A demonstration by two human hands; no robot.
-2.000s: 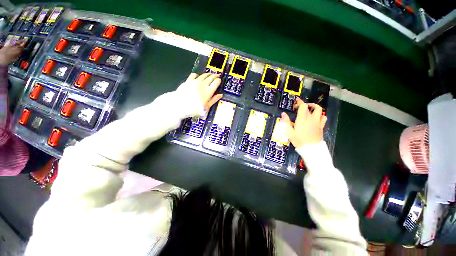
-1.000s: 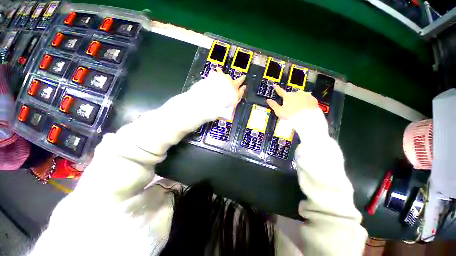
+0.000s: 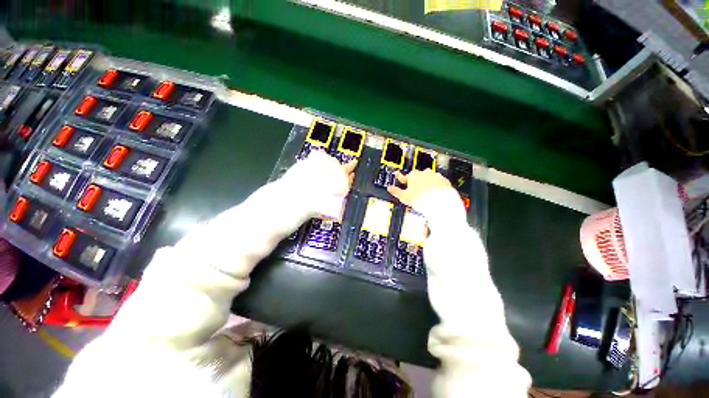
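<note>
A clear blister tray (image 3: pixel 354 274) holds keypad mobile phones in two rows. The back-row phones (image 3: pixel 392 154) have black screens in yellow frames. Near-row phones (image 3: pixel 378 218) show bright white screens. One phone (image 3: pixel 460 177) at the back right lies face down, with a yellow lightning mark. My left hand (image 3: pixel 344 172) is over the second back-row phone's keypad, its fingers partly hidden by the sleeve. My right hand (image 3: pixel 418 189) has fingertips at the keypads of the right-hand back-row phones. I see neither hand lift a phone; the sleeves cover parts of the near row.
A tray of open-back phones (image 3: pixel 99 143) with red-orange blocks lies at left, another tray beyond it. At right are a pink ribbed item (image 3: pixel 604 243), a white box (image 3: pixel 655 233), red pens (image 3: pixel 560 319) and spare phones (image 3: pixel 588 326). Another phone tray (image 3: pixel 536 35) lies across the green surface.
Both hands have moved inward from the phones they touched earlier, to the back-row keypads. The view has shifted, showing more of the far side. The near-row screens stay white and the back-row screens black.
</note>
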